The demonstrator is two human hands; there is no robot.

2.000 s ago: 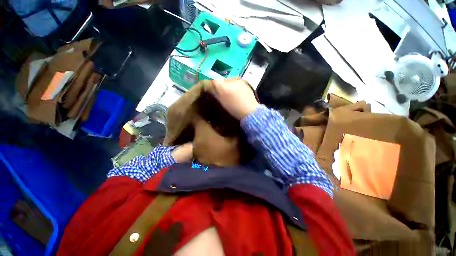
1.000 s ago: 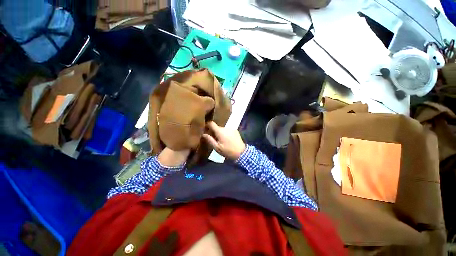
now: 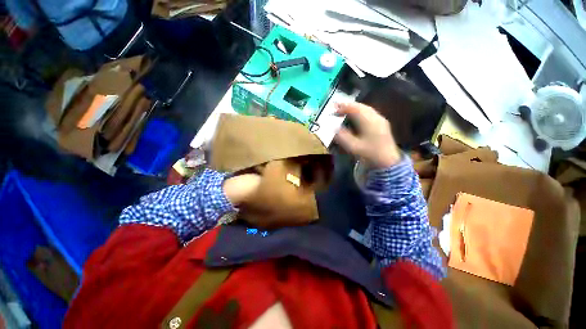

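Observation:
A folded brown bag piece point(image 3: 266, 141) is held up over the lap, its opening facing me, with a small pale patch inside. My left hand point(image 3: 241, 189) holds it from the left; its fingers are hidden in the folds. My right hand point(image 3: 369, 135) is raised off the piece, to its upper right, beside the green box point(image 3: 257, 96). Its thumb and fingers are apart, and I see nothing held in them. A dark-handled tool point(image 3: 292, 65) with wires rests on the box.
To the right lie stacked brown bag parts point(image 3: 546, 225) with an orange panel point(image 3: 491, 238) on top. White sheets point(image 3: 450, 64) and a white fan point(image 3: 558, 117) are at the back right. At left are more brown pieces point(image 3: 122, 103) and blue bins point(image 3: 51, 212).
My right hand has left the bag piece and moved up and right. The piece has turned and is folded over, with its opening now towards me. The view has shifted slightly.

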